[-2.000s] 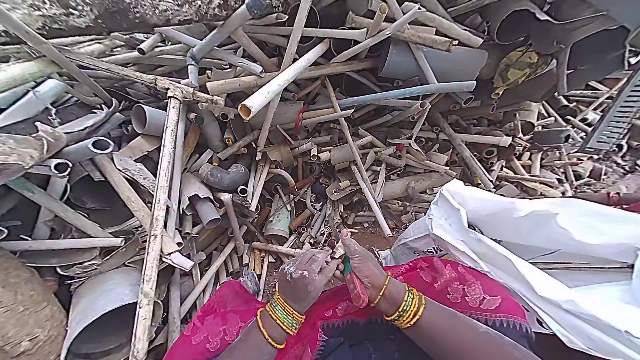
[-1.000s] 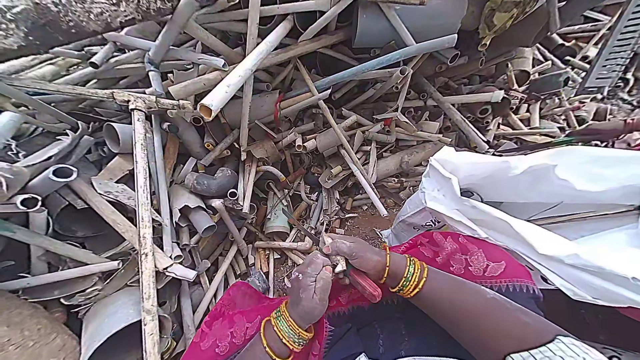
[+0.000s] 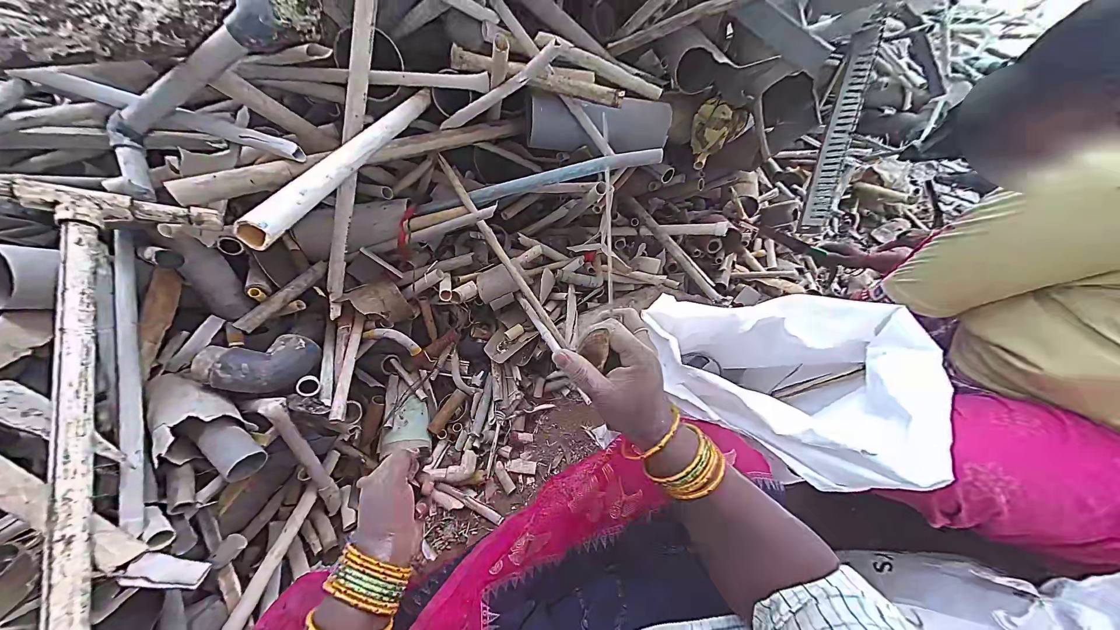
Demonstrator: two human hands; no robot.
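Observation:
My right hand point(image 3: 621, 376) is raised at the centre, beside the near edge of a white woven sack point(image 3: 814, 385). Its fingers curl around a short brownish piece point(image 3: 595, 346), apparently pipe scrap, with the thumb stretched to the left. The lower end of a long thin strip point(image 3: 507, 258) appears close to the thumb tip; contact cannot be told. Low in the view, my left hand point(image 3: 389, 507) is over the heap's near edge, just below a pale greenish pipe piece point(image 3: 407, 420). Whether it holds anything cannot be told.
Plastic pipe scrap fills the left and far side, with a white pipe point(image 3: 332, 171), a blue pipe point(image 3: 542, 179) and a grey elbow point(image 3: 256, 363). A slotted grey strip point(image 3: 840, 131) leans at the right. Another person point(image 3: 1041, 254) sits close on the right, an arm reaching into the heap.
My hands were together at a red-handled tool and have moved apart. The right hand is now higher, near the sack; the red handle is no longer visible. Another person has come into view at right.

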